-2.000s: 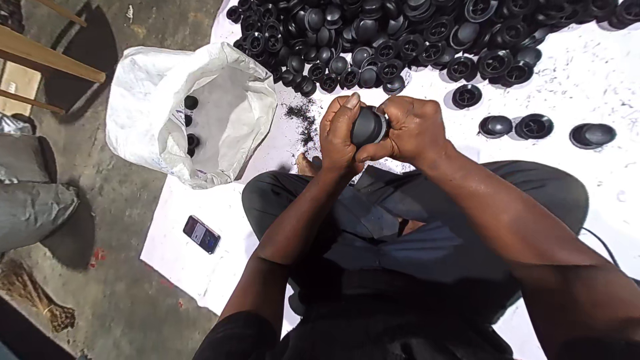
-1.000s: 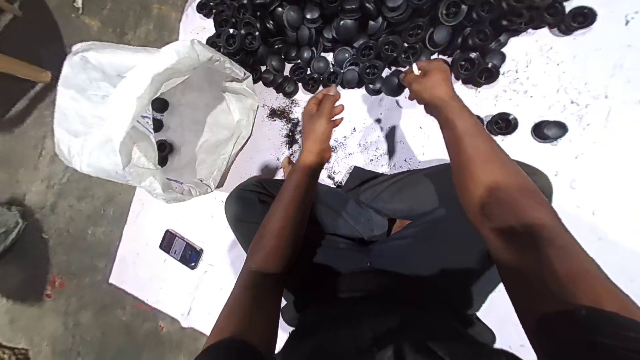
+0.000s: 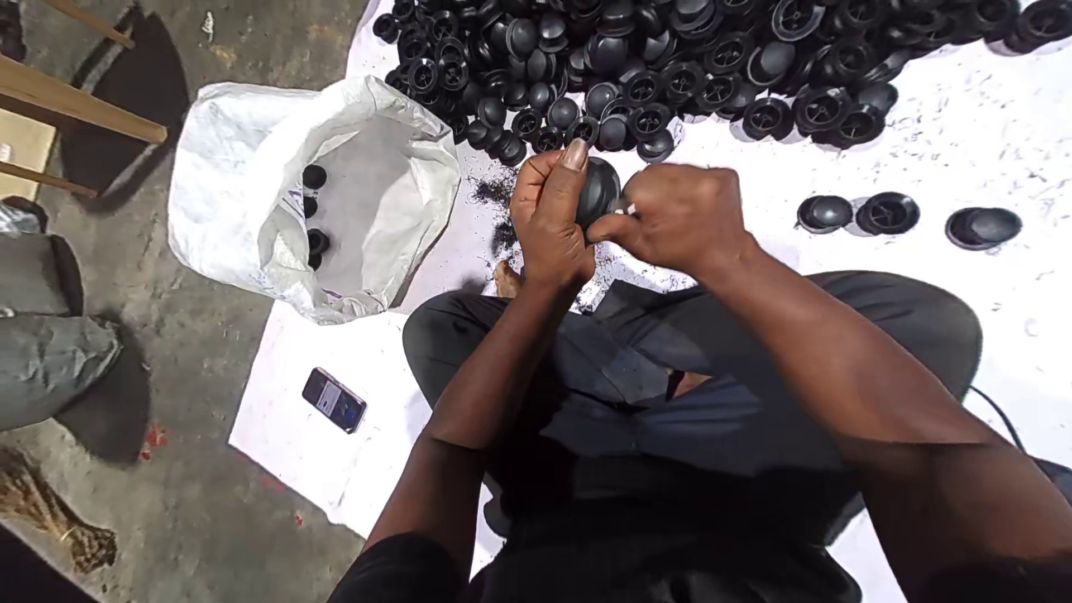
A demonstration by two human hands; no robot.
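A round black plastic part (image 3: 598, 191) stands on edge between my hands, above my crossed legs. My left hand (image 3: 553, 218) grips it, thumb along its left side. My right hand (image 3: 682, 213) is closed around a small tool, of which only a whitish bit (image 3: 626, 209) shows at the part's right edge; its kind cannot be told. Just beyond my hands lies a large heap of like black parts (image 3: 607, 54), some domed side up, some showing spoked undersides. Dark shavings (image 3: 494, 191) lie left of my left hand.
An open white woven sack (image 3: 226, 184) with several black pieces (image 3: 315, 177) inside stands at left. A phone (image 3: 334, 400) lies on the white sheet (image 3: 285, 435). Several black parts (image 3: 888, 213) lie apart at right. Wooden legs (image 3: 84, 96) and a straw bundle (image 3: 50, 511) are at far left.
One second ago my hands were apart at the heap's near edge. Now they are together nearer my body, with a black part held between them. The view has shifted.
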